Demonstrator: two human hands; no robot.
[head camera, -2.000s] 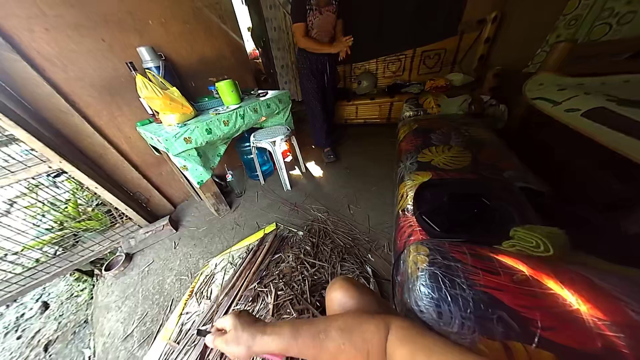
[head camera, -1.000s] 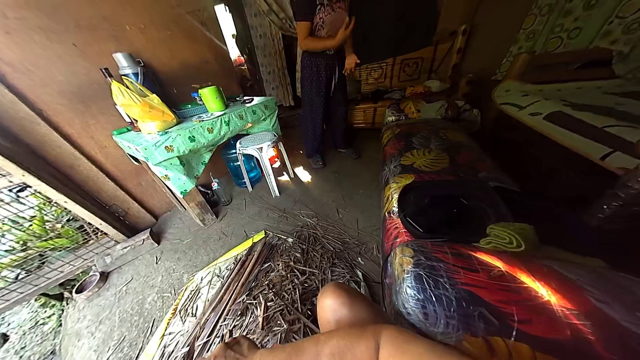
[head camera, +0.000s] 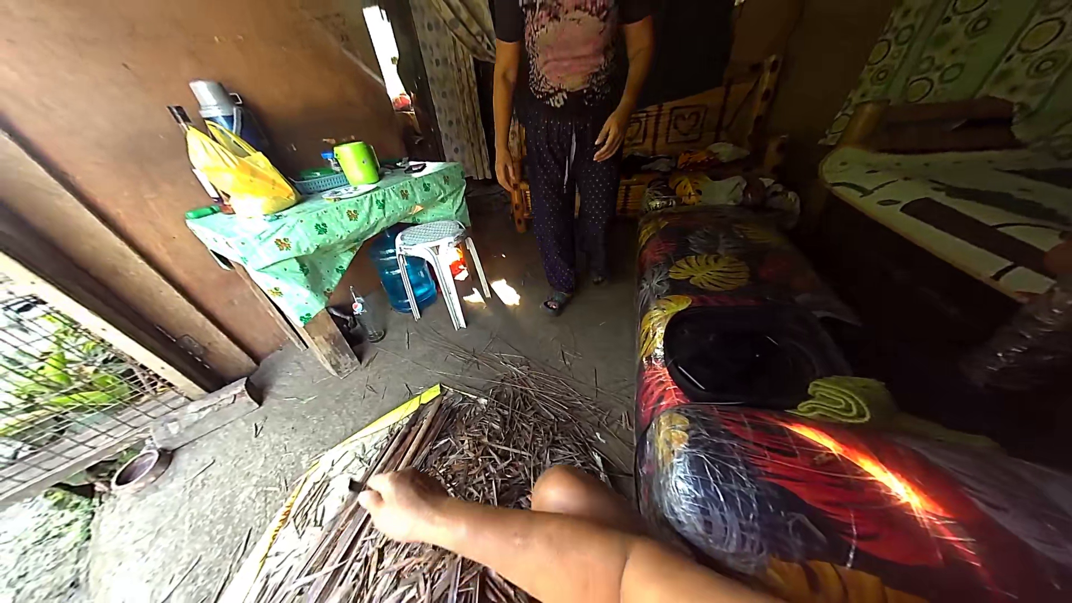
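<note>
My right hand reaches in from the lower right, over a heap of dry brown stalks. Its fingers are closed around a small object, of which only a dark tip shows. Long strips lie side by side just beyond the hand. Under the stalks is a pale sheet with a yellow edge. My bent knee is behind the forearm. My left hand is not in view.
A person stands ahead, arms lowered. A table with a green cloth, a white stool and a blue water container are at the left. A plastic-wrapped patterned seat holds a black basin at the right.
The other person has come nearer and lowered their hands, which were raised in front of the body. My right hand, low at the frame's edge a second ago, shows higher now.
</note>
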